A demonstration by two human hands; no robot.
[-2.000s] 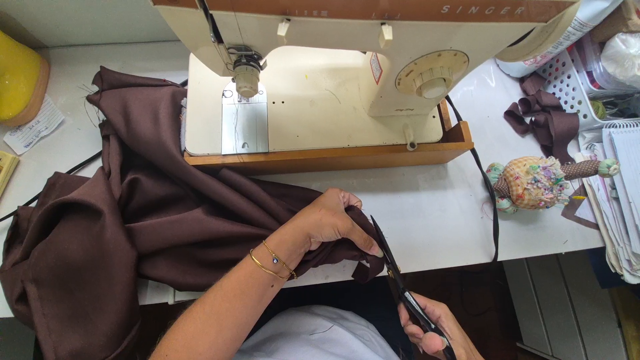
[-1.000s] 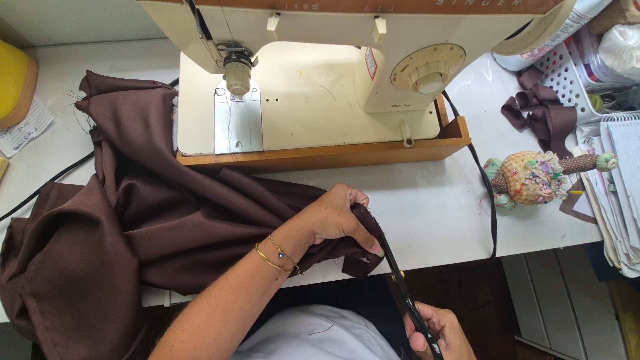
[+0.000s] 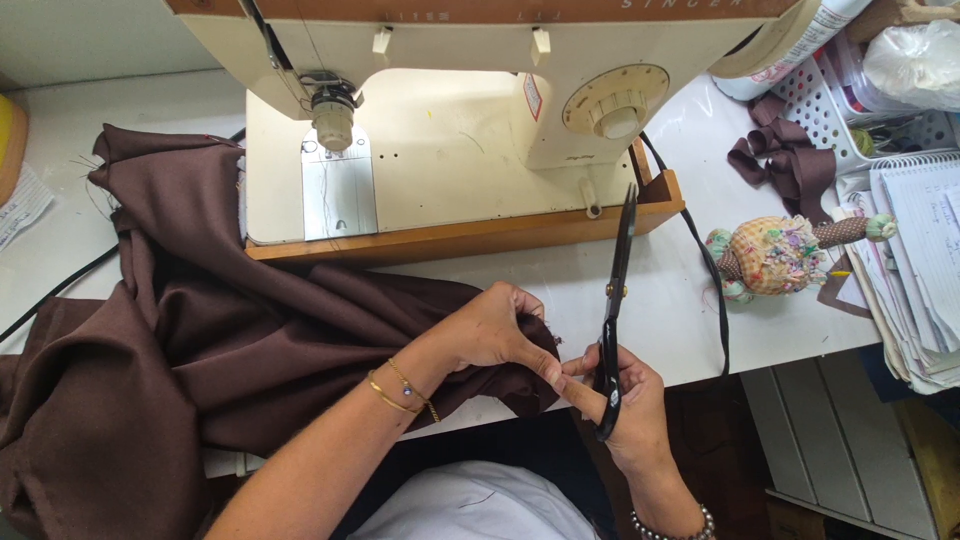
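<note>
Dark brown fabric [image 3: 247,322] lies bunched over the left and front of the table. My left hand [image 3: 502,334], with gold bracelets at the wrist, grips the fabric's frayed end between thumb and fingers. Black-handled fabric scissors [image 3: 616,300] rest in my right hand [image 3: 622,390], blades pointing up and away from the cloth and looking closed. The thumb and a finger of my right hand meet my left thumb at the fabric's edge; whether they pinch the cloth is hard to tell. Behind both hands stands a Singer sewing machine [image 3: 450,165] in a wooden base.
On the right lie a pincushion [image 3: 772,255] full of pins, a black cord [image 3: 709,255], brown fabric strips [image 3: 795,165], a white perforated basket [image 3: 817,112] and spiral notebooks [image 3: 919,247]. A yellow object [image 3: 11,150] and a paper [image 3: 22,202] sit at the far left.
The scissors have swung away from the fabric edge and now point toward the machine. My right hand has moved up beside my left, which still holds the cloth.
</note>
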